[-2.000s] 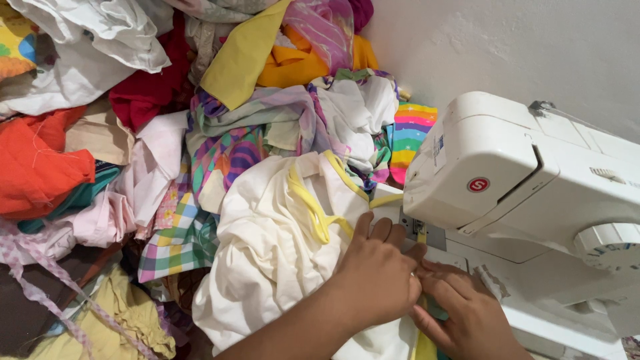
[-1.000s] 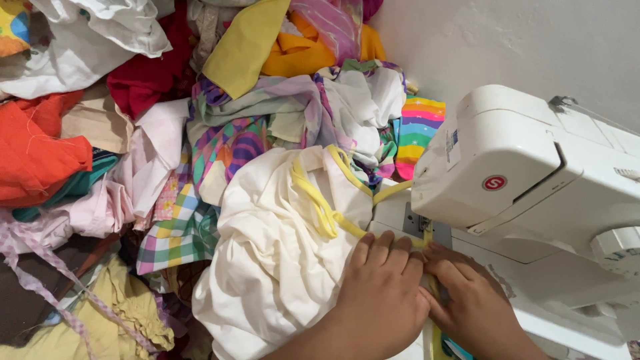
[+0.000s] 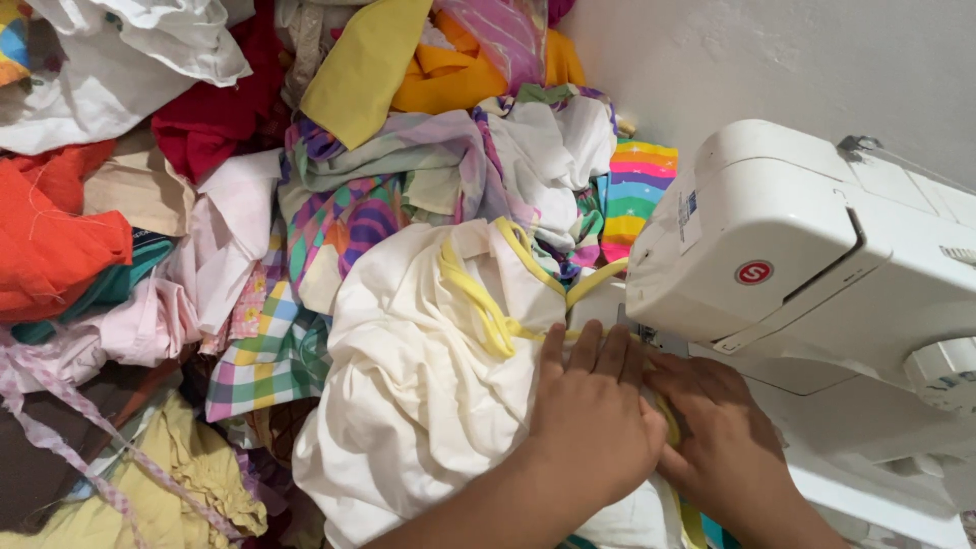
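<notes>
A white sewing machine (image 3: 801, 236) stands at the right, its needle area partly hidden behind my fingers. Cream fabric with yellow binding (image 3: 412, 381) lies bunched to the left of it, and its bound edge runs to the presser foot. My left hand (image 3: 598, 412) rests flat on the fabric and yellow edge, fingers extended just left of the needle area. Close beside it, my right hand (image 3: 720, 427) has bent fingers at the yellow edge in front of the foot; whether they pinch the cloth is hidden.
A heap of mixed cloth fills the left and back, including orange-red fabric (image 3: 53, 236), a yellow piece (image 3: 366, 69) and checked fabric (image 3: 267, 358). Rainbow-striped cloth (image 3: 640, 191) lies behind the machine head. A pale wall (image 3: 762, 61) rises at the back.
My left hand's fingers, spread and raised two seconds ago, now lie flatter on the cloth. More of the yellow binding loop shows behind the hands than two seconds ago.
</notes>
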